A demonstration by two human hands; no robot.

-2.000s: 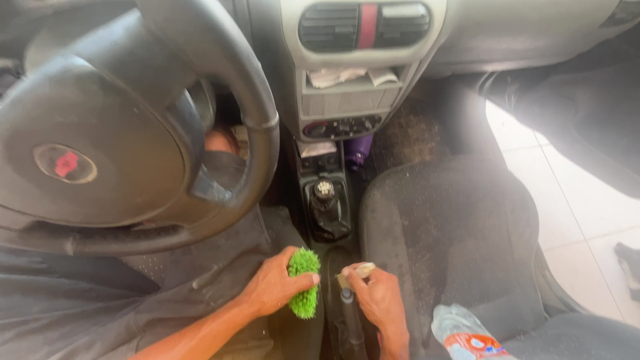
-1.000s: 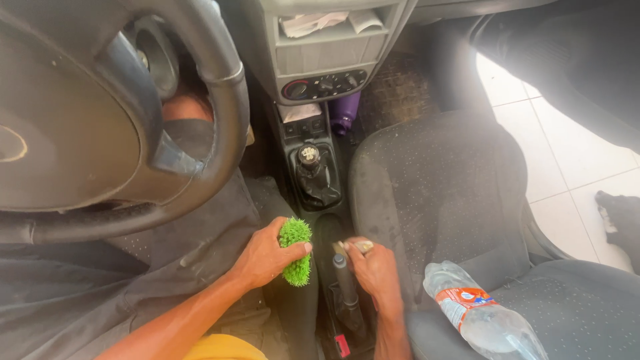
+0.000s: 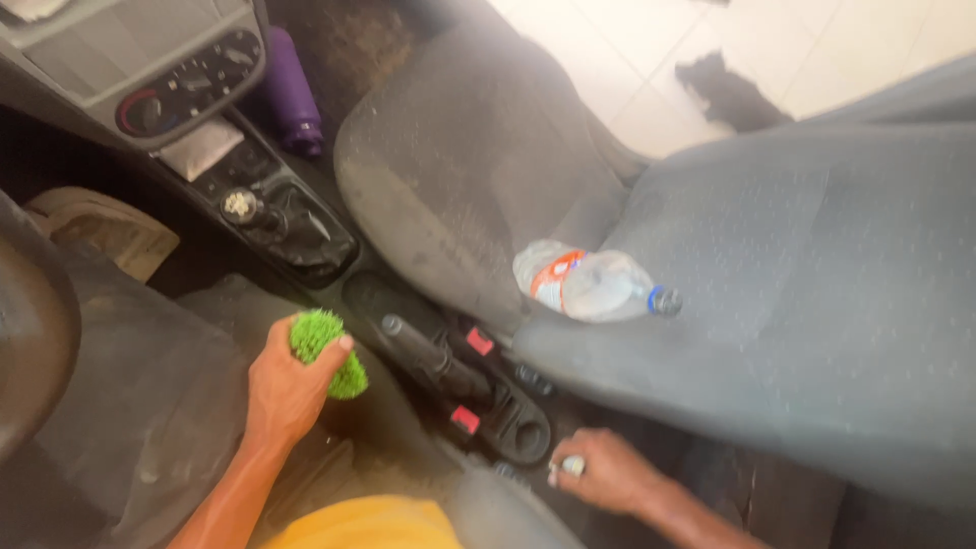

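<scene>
My left hand (image 3: 286,389) is closed around a bright green shaggy sponge (image 3: 326,351), over the edge of the driver's seat, left of the handbrake lever (image 3: 435,354). My right hand (image 3: 602,469) is low at the rear end of the centre console (image 3: 537,450), its fingers closed on a small pale object (image 3: 573,465), blurred and mostly hidden in the grip. A clear plastic bottle (image 3: 602,286) with an orange label and blue cap lies on the passenger seat (image 3: 724,244). The gear lever (image 3: 242,206) stands in its black boot ahead of the handbrake.
Part of the steering wheel (image 3: 34,335) is at the left edge. A purple bottle (image 3: 291,91) is wedged beside the dashboard's centre panel (image 3: 137,46). Two red seat-belt buckles (image 3: 479,341) flank the handbrake. A dark object (image 3: 728,91) lies on the tiled floor outside.
My right hand has moved from beside the handbrake lever to the rear end of the console. My left hand still holds the green sponge. The view has swung right and rearward.
</scene>
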